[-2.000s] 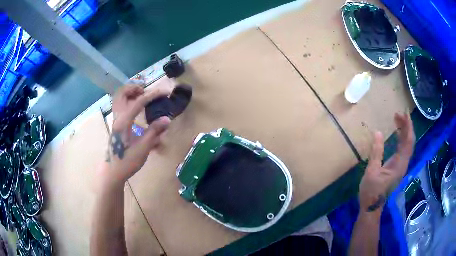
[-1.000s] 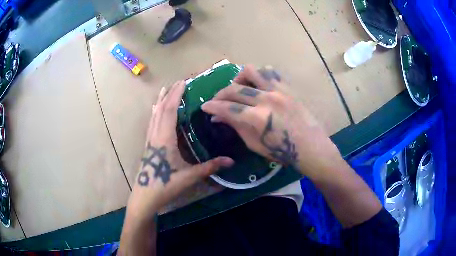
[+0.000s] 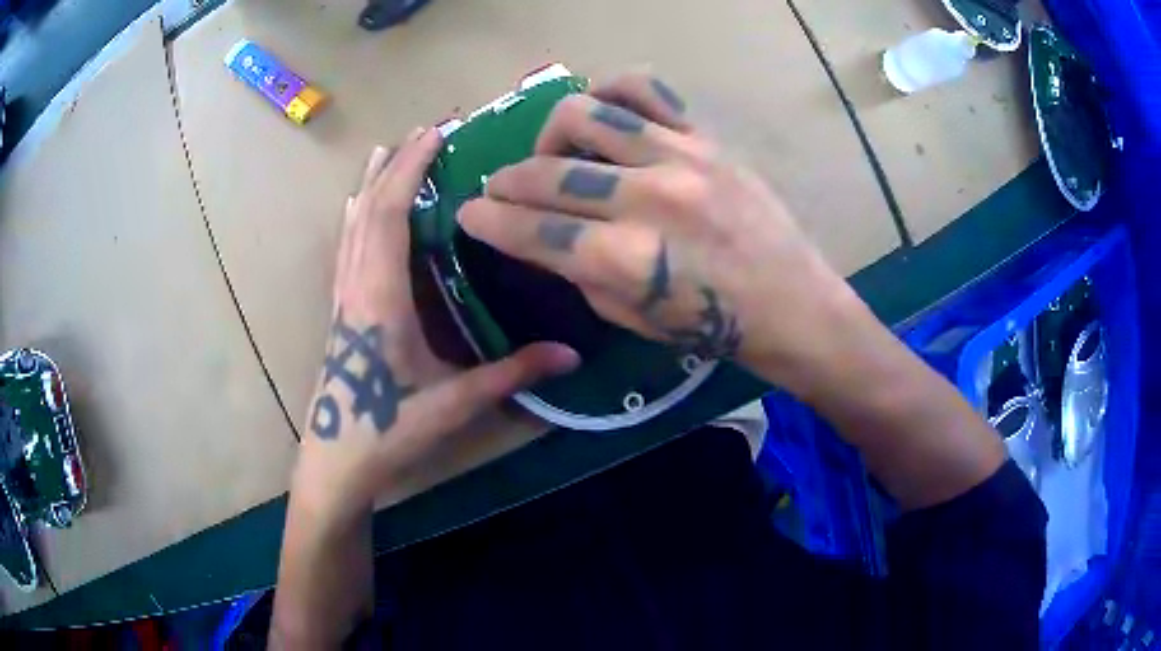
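A glossy green car body shell point(image 3: 490, 146) with a pale rim sits at the bench's front edge. A dark insert point(image 3: 541, 299) shows inside it. My left hand point(image 3: 382, 305) grips the shell's left side, thumb over the rim. My right hand point(image 3: 662, 216) lies over the shell's right part, fingertips pressed on the dark inside near the green end. My right hand hides much of the shell, and I cannot tell whether it holds a small piece.
A blue-purple printed stick point(image 3: 273, 80) lies at the upper left. A white bottle point(image 3: 928, 60) lies at the upper right. Other green shells point(image 3: 1067, 117) lie at the right and at the left edge. A blue tote point(image 3: 1105, 509) with silvery shells point(image 3: 1082, 392) stands at the lower right.
Since two seconds ago, both hands have come onto the shell. The left hand has left the loose black part. In the last second the hands have stayed on the shell while the view shifted.
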